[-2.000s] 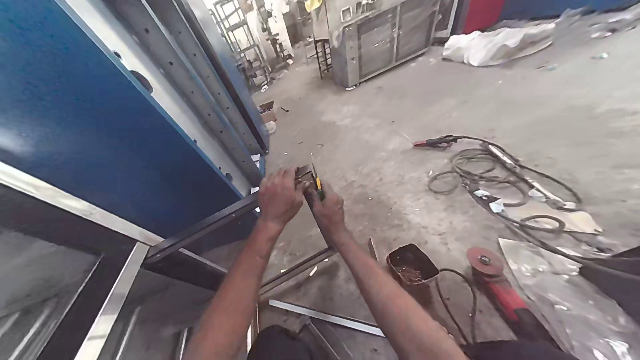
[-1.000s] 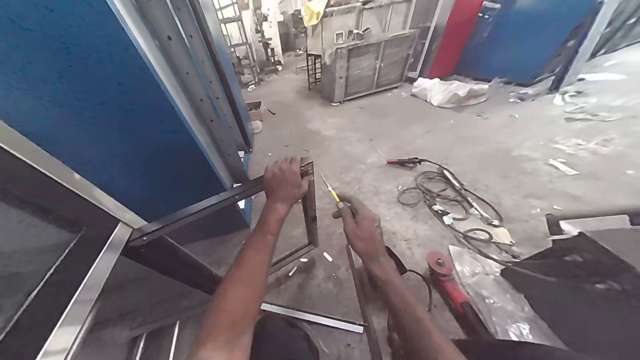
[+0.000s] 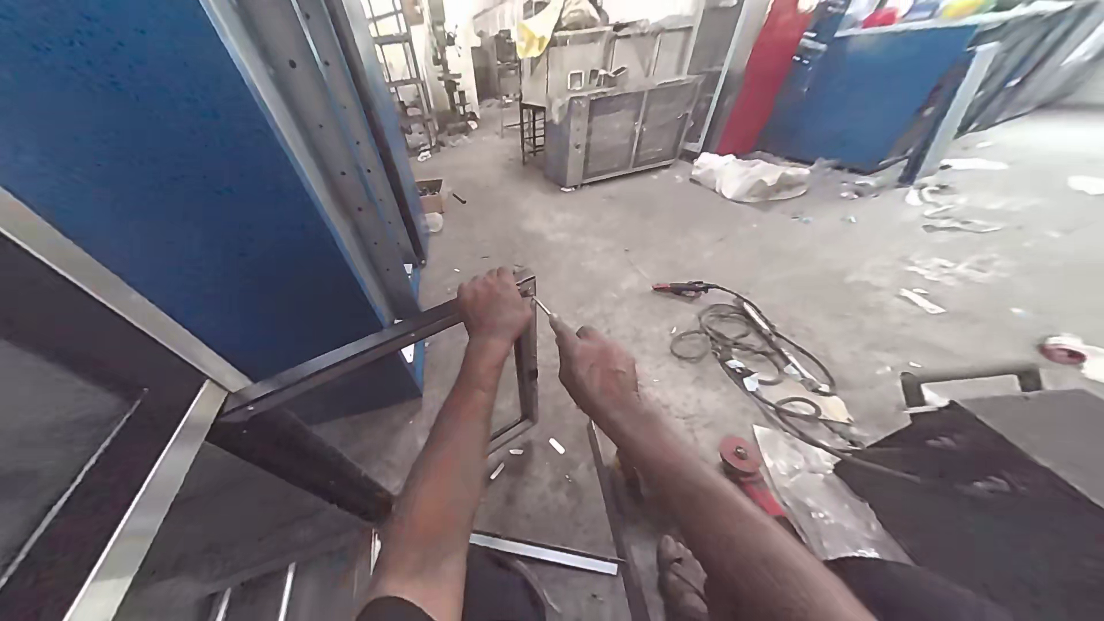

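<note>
A dark metal frame [image 3: 358, 349] juts out from a larger metal structure at the left. My left hand [image 3: 495, 304] grips its top bar close to the outer corner. In my right hand [image 3: 595, 366] is a screwdriver [image 3: 545, 308], whose thin shaft points up and left, its tip at or very near that corner. Most of the handle is hidden inside my fingers. Below the corner, the frame's upright bar [image 3: 526, 371] runs down between my two arms.
An angle grinder [image 3: 743, 461] lies on the floor at the right beside plastic sheeting [image 3: 828, 500]. Beyond it are coiled cables with an electrode holder [image 3: 681, 289]. A blue panel [image 3: 190, 172] stands at the left. A metal strip [image 3: 548, 553] lies low in front.
Both hands were together at the frame's corner at first. My right hand then drew away with the screwdriver, and its tip is now back by the corner. The view has shifted.
</note>
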